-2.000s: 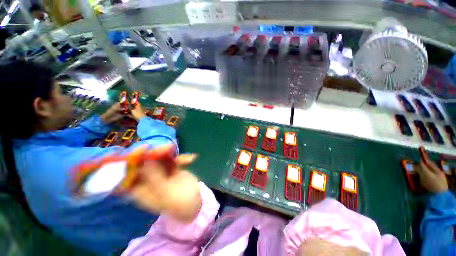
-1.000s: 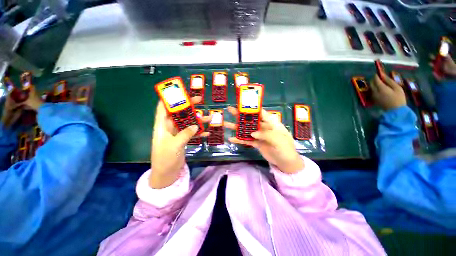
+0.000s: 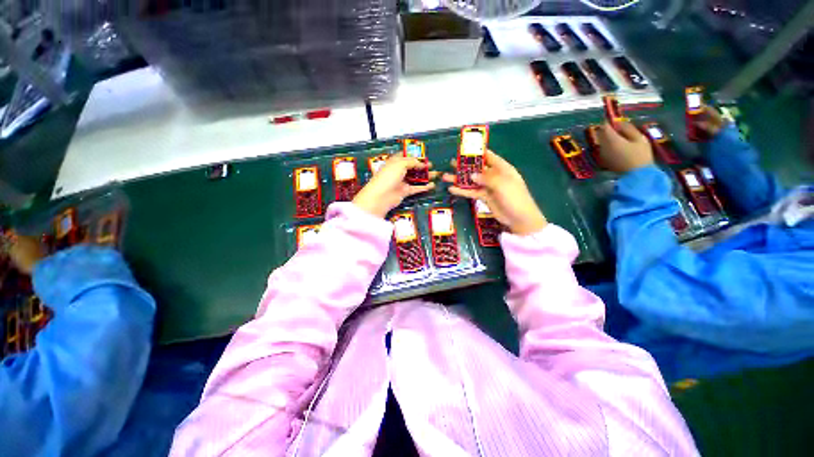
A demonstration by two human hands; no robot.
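Note:
My left hand [image 3: 393, 185] is on a red keypad phone [image 3: 415, 157] with an orange rim, at the back row of the clear tray [image 3: 464, 266]; its fingers cover part of the keys. My right hand [image 3: 502, 189] holds another keypad phone [image 3: 472, 157] upright, screen lit white, at the tray's back right. More lit phones lie in the tray, such as one at the back left [image 3: 307, 191] and one in the front row [image 3: 443, 237]. My left sleeve hides part of the front row.
Dark phones [image 3: 546, 78] lie on a white sheet at back right. A tall stack of trays [image 3: 268, 62] and a small box [image 3: 439, 49] stand behind. Red thin parts [image 3: 301, 116] lie on the white strip. People in blue sleeves [image 3: 665, 232] handle phones on both sides.
My hands have moved forward from in front of my chest, each still with a phone. The left one is now over the tray's back row. The view has shifted, showing more of the right neighbour.

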